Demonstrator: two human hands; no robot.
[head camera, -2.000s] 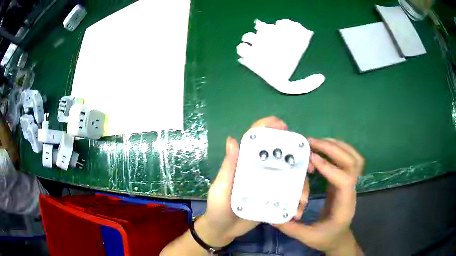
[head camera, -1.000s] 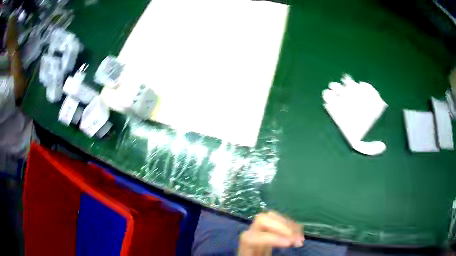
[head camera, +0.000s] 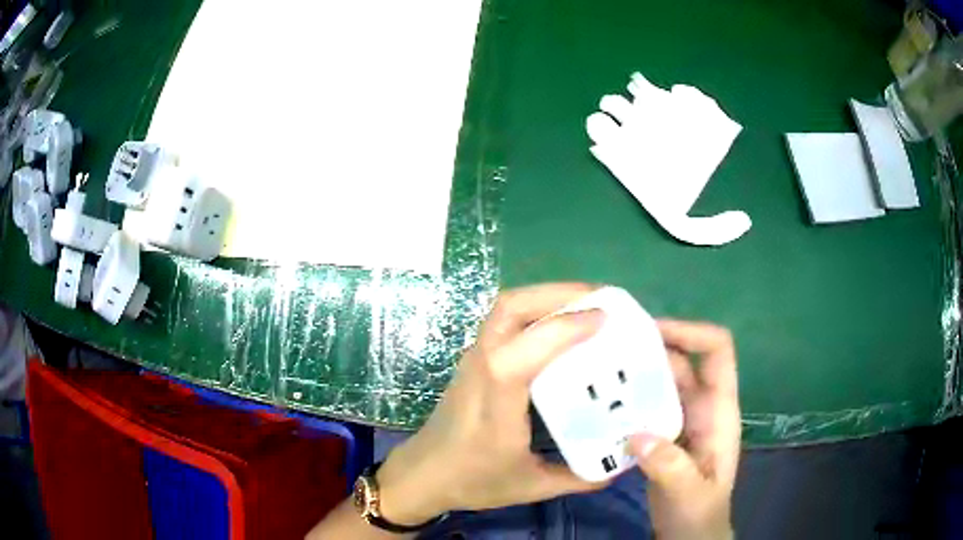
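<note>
A white travel adapter (head camera: 591, 396) is held between both hands at the near edge of the bench. Its front faces up, showing one slotted socket and a small USB port. My left hand (head camera: 496, 390) wraps its left side, with fingers over the top edge. My right hand (head camera: 697, 422) grips its right side, the thumb on the face near the USB port. The adapter's back is hidden. A dark patch shows below its left edge; I cannot tell what it is.
Jumbled adapters (head camera: 190, 224) lie at left by a large white paper sheet (head camera: 317, 127). A white glove (head camera: 676, 158) and small white rectangles (head camera: 834, 174) lie right. A clear container (head camera: 935, 95) stands at far right. Red bin (head camera: 127, 454) stands below the bench edge.
The adapter first showed its back with three round pins; now its socket face shows. One second ago only one hand was partly in view, at the bottom edge. The camera view has shifted.
</note>
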